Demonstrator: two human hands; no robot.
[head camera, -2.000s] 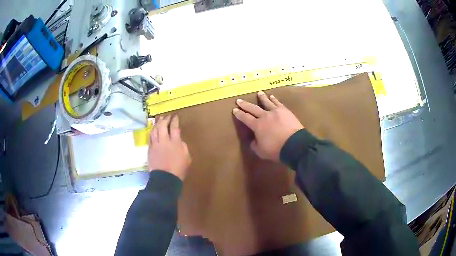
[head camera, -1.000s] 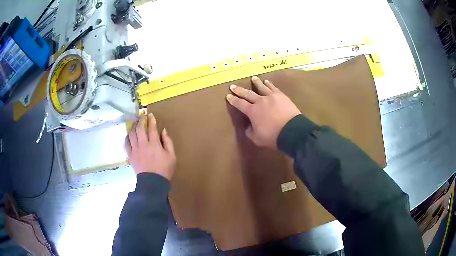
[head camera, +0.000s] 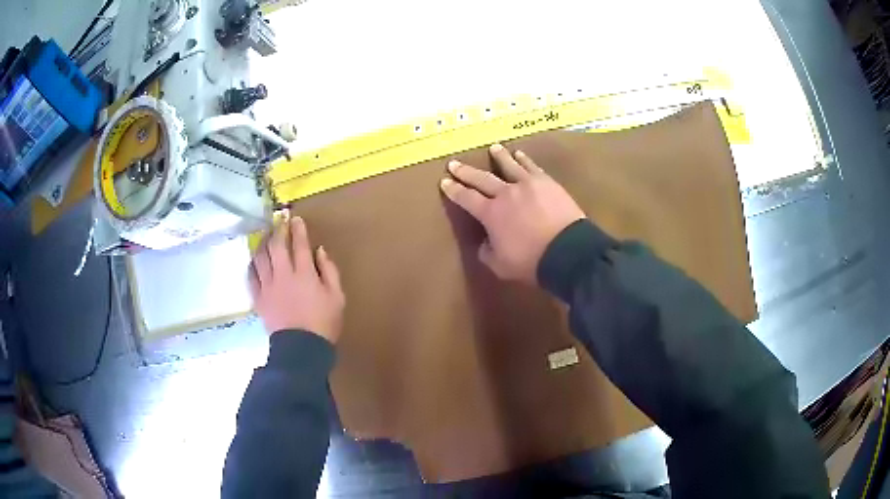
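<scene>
A brown bag panel (head camera: 410, 322) lies flat, its far edge against the yellow sewing template (head camera: 390, 151), which has small holes and black writing. A beige label patch (head camera: 563, 359) is on the panel. My right hand (head camera: 512, 205) lies on the panel, fingers spread, fingertips near the template edge. My left hand (head camera: 298, 281) lies at the panel's left edge, fingertips just below the machine head's needle area. Neither hand grips anything. The sewing machine head (head camera: 215, 185) meets the template's left end; the needle itself cannot be made out.
A round end cover with a yellow inner ring (head camera: 141, 164) is on the machine. A blue-framed control screen (head camera: 34, 122) stands upper left. Brown pieces (head camera: 60, 458) lie at the lower left. More layered pieces (head camera: 851, 429) are at the lower right, beyond the metal table (head camera: 810, 253).
My left hand has moved from on the panel near the template to the panel's left edge. My right hand stays on the panel. The view has shifted slightly.
</scene>
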